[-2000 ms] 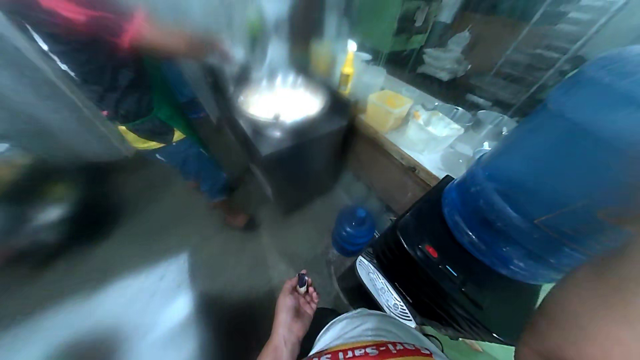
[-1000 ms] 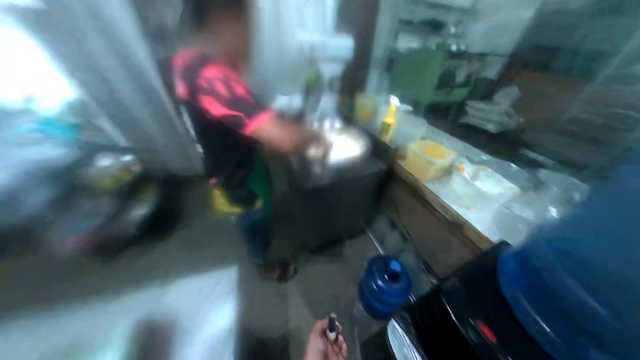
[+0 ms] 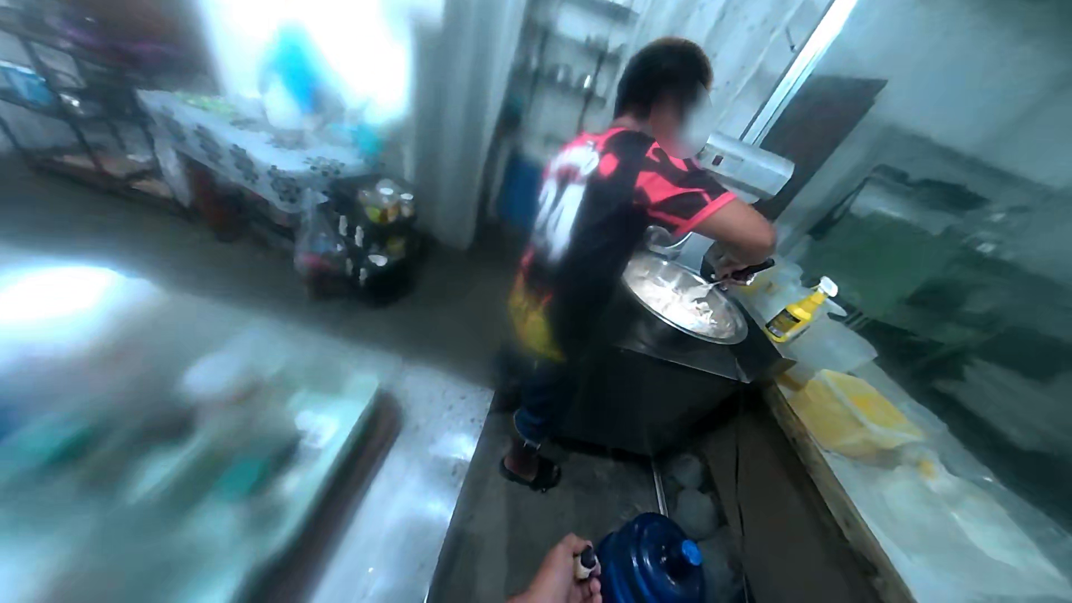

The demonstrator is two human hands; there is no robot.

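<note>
One of my hands shows at the bottom centre, closed around a small dark-and-pale object that I cannot identify; it looks like my left. Just to its right a blue water jug with a light blue cap stands on the floor. My right hand is out of the picture. Ahead, a person in a black, pink and yellow shirt bends over a wide metal bowl of whitish mixture. That person's hand grips a dark-handled utensil in the bowl.
Along the right runs a counter with a yellow spray bottle and a plastic tub of yellow content. A blurred table fills the lower left. Behind stand a cloth-covered table and a metal rack.
The view has swung up and left. The water dispenser with its large blue bottle has left the picture. My visible hand still holds the small object.
</note>
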